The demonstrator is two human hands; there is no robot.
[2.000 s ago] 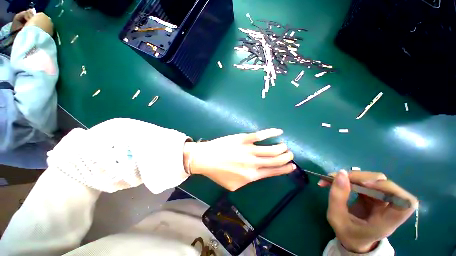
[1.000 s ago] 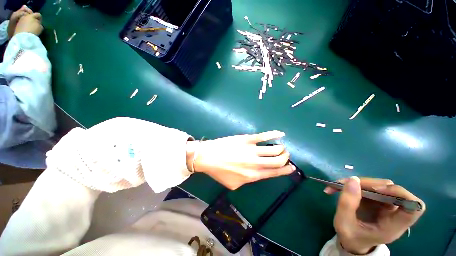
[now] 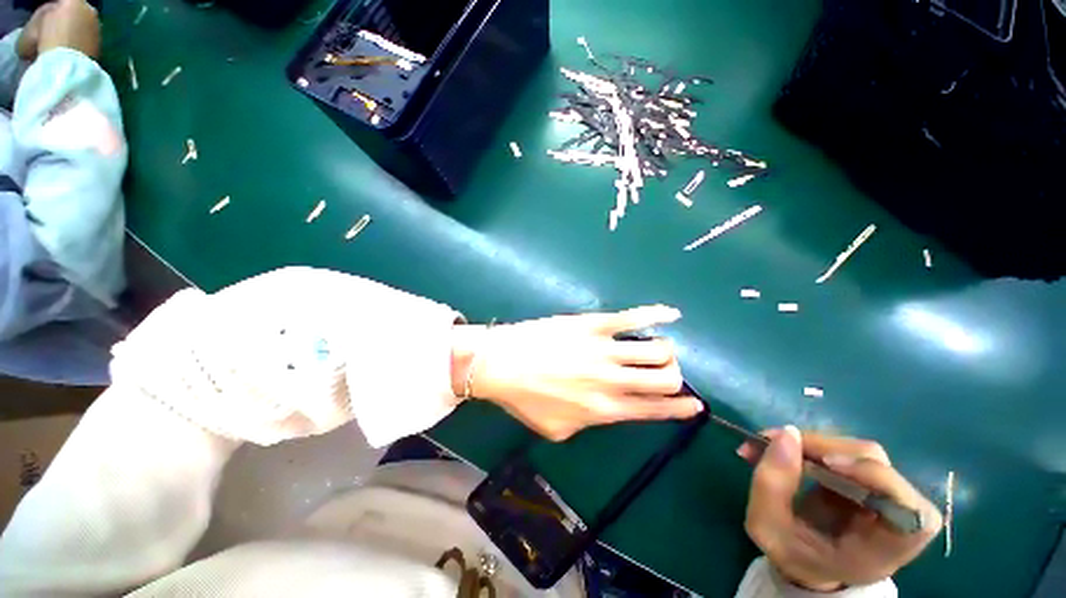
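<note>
A black phone middle frame (image 3: 523, 528) with a large open window lies tilted over the front edge of the green bench. My left hand (image 3: 585, 371) holds its far end, fingers over the far side. My right hand (image 3: 836, 502) holds silver-grey tweezers (image 3: 859, 491) like a pen. The tweezers' tip is at the frame's far right corner, beside my left fingertips. Whether the tip touches the frame or grips a strip is too small to tell. An orange flex cable shows in the near end of the frame.
A heap of thin white and black strips (image 3: 631, 123) lies at the centre back. A black frame stack (image 3: 468, 129) stands left of it, larger black stacks (image 3: 935, 140) at right. Single pale strips (image 3: 846, 254) are scattered about. A coworker's light-blue sleeve (image 3: 73, 175) is at far left.
My right hand has moved left and slightly down since one second ago, still with the tweezers. My left hand has shifted slightly right and still holds the frame.
</note>
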